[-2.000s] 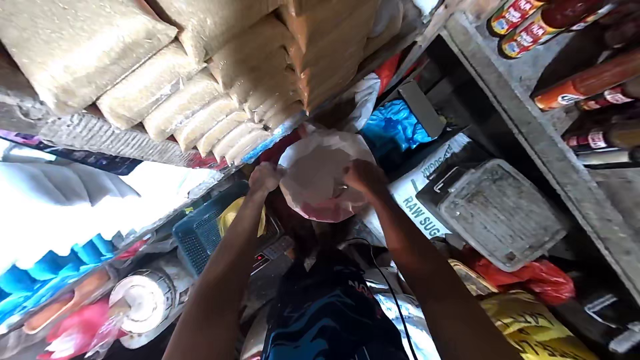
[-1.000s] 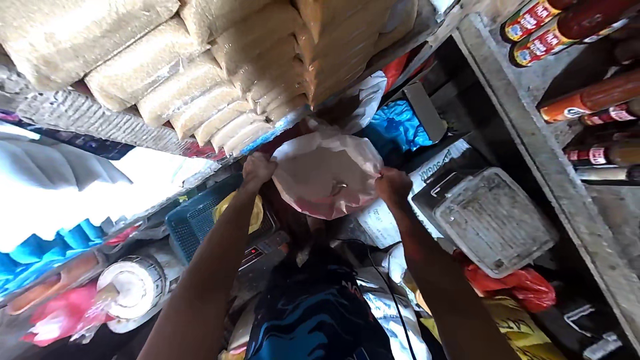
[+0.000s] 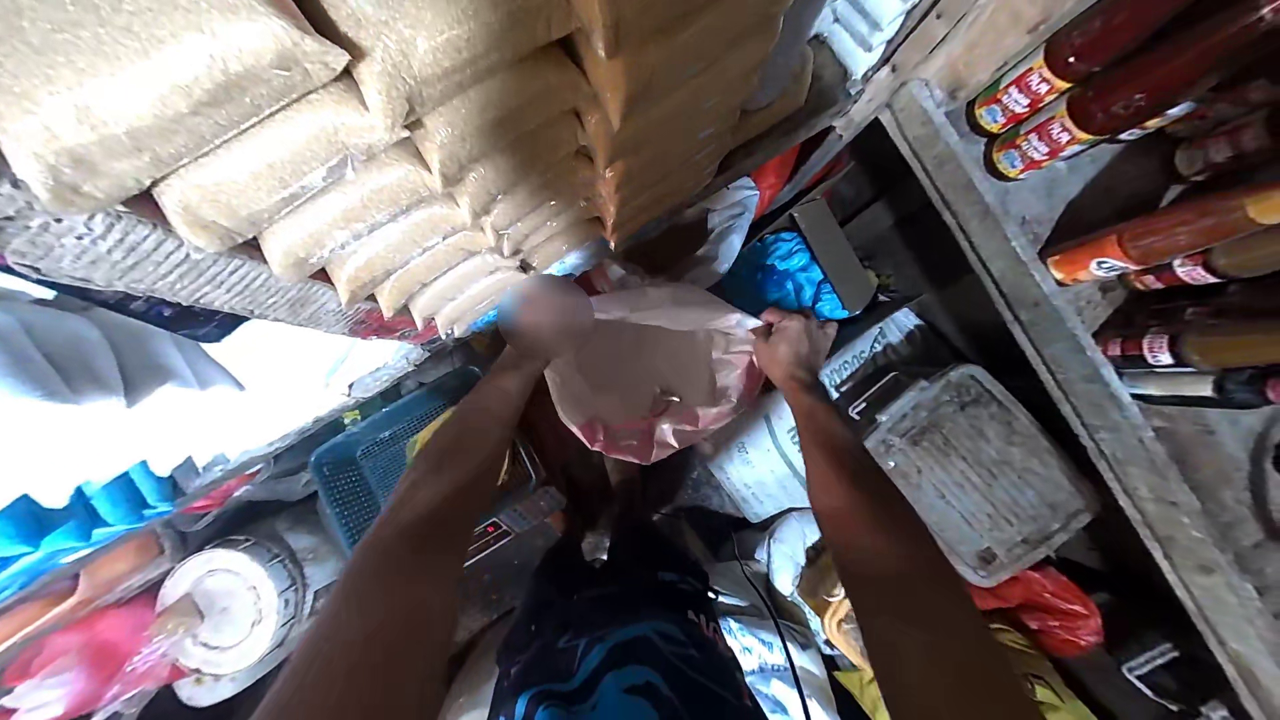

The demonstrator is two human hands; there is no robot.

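Observation:
A thin pinkish-white plastic bag (image 3: 690, 425) hangs with its mouth spread wide between my two hands. Pale brown contents (image 3: 630, 365) fill much of the view inside it, with a small shiny object lying on them that I cannot identify. My right hand (image 3: 795, 348) grips the bag's rim on the right, fingers closed over the edge. At the left rim is my left hand (image 3: 545, 315), which is blurred, though it appears closed on the plastic.
Stacked clear bags of brown granules (image 3: 340, 220) lie on the upper left. A blue plastic basket (image 3: 375, 450) stands left, near a digital scale (image 3: 490, 540). To the right are a grey-lidded bin (image 3: 980, 470), a printed sack (image 3: 765, 460), and a shelf (image 3: 1050, 330) with sauce bottles (image 3: 1060, 130).
My right hand was over the bag's mouth two seconds back; it moved right to the rim, where it has hold of the plastic. The mouth of the bag is spread wider.

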